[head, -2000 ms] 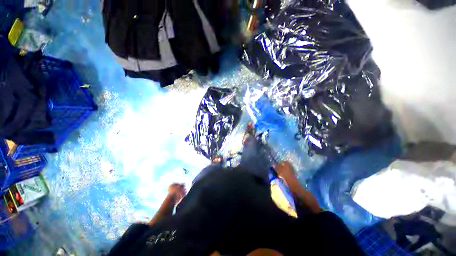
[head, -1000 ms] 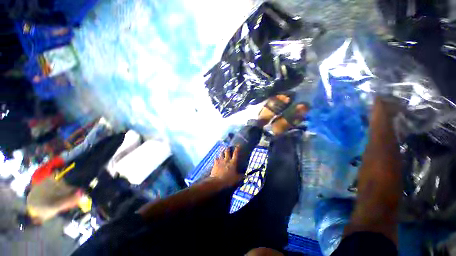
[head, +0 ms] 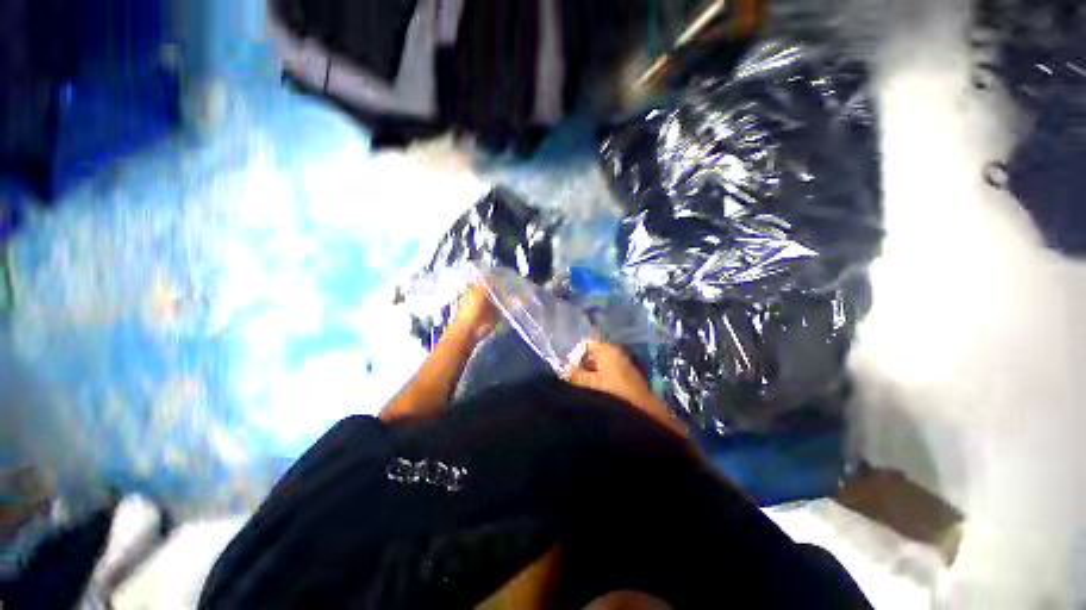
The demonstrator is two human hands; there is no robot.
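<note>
A clear, whitish polybag (head: 532, 319) is stretched between my two hands in front of my body. My left hand (head: 478, 312) holds its upper left part. My right hand (head: 600, 365) grips its right edge, lower and nearer to me. The bag looks empty. A bagged garment (head: 516, 234), black with bright glints, lies on the floor just beyond my hands, partly covered by the polybag and my left hand. My fingertips are blurred.
A pile of black bagged garments (head: 750, 179) stands at the right along the white wall (head: 953, 310). Dark and grey garments (head: 417, 66) are at the top. A pale pole (head: 681, 45) slants beside them. Blue floor (head: 155, 298) shows at the left.
My right hand has moved from the bags at the right to in front of me, and my left hand has come up from my leg. Both now hold the polybag. My view has turned.
</note>
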